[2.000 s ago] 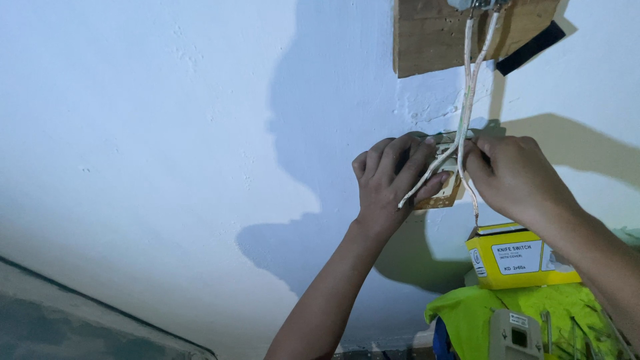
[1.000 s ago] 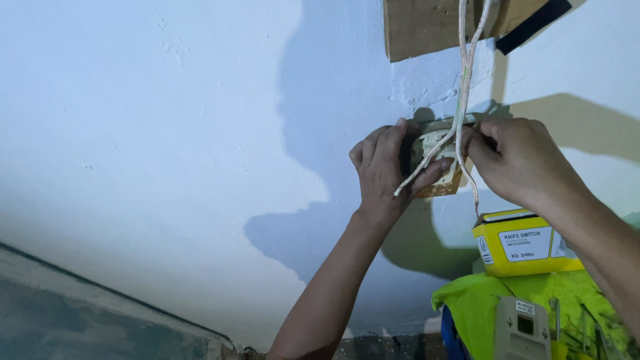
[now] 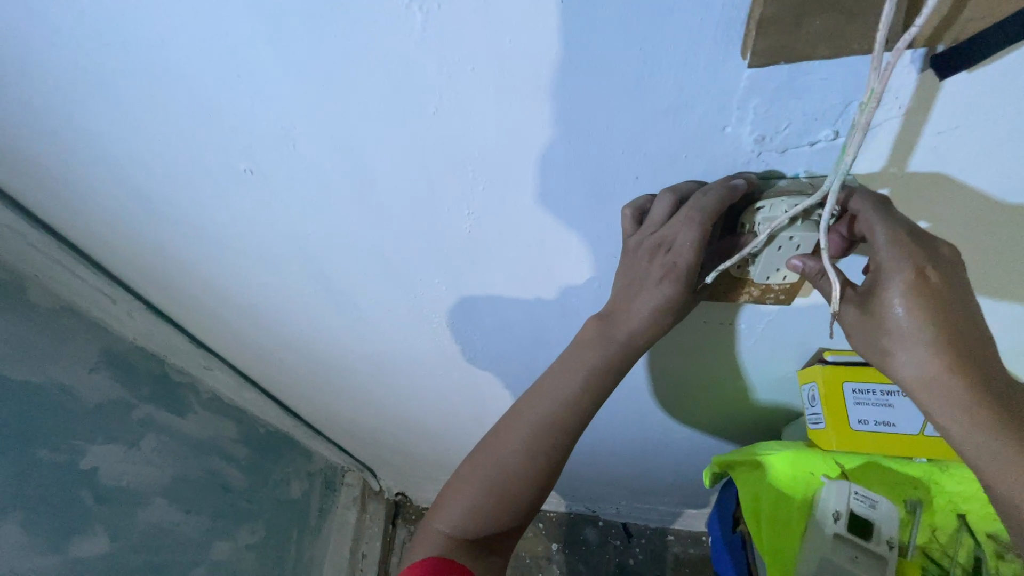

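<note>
Both hands are at a cream plastic electrical fitting (image 3: 780, 248) with small slots, set over a small brown wooden block (image 3: 752, 290) on the wall. My left hand (image 3: 660, 252) grips the fitting's left side, its fingertips partly hidden behind the rim. My right hand (image 3: 904, 268) is at the right side, thumb and fingers bent against the edge; whether it pinches something there cannot be told. A pale twin electrical cable (image 3: 860, 124) hangs from above in front of the fitting. Its two ends split, one towards my left hand, the other down past my right thumb, with bare wire at its tip.
A wooden board (image 3: 824, 32) is fixed above, beside a black strip (image 3: 976, 44). Below right, a yellow knife switch box (image 3: 832, 404) sits on bright yellow-green cloth (image 3: 776, 472), with a pale plastic cover (image 3: 856, 520) and several metal tools or screws nearby. A dark line crosses the wall at left.
My right thumb and fingers have shifted on the right side of the fitting, and more of its slotted face shows. My left hand remains at the left side.
</note>
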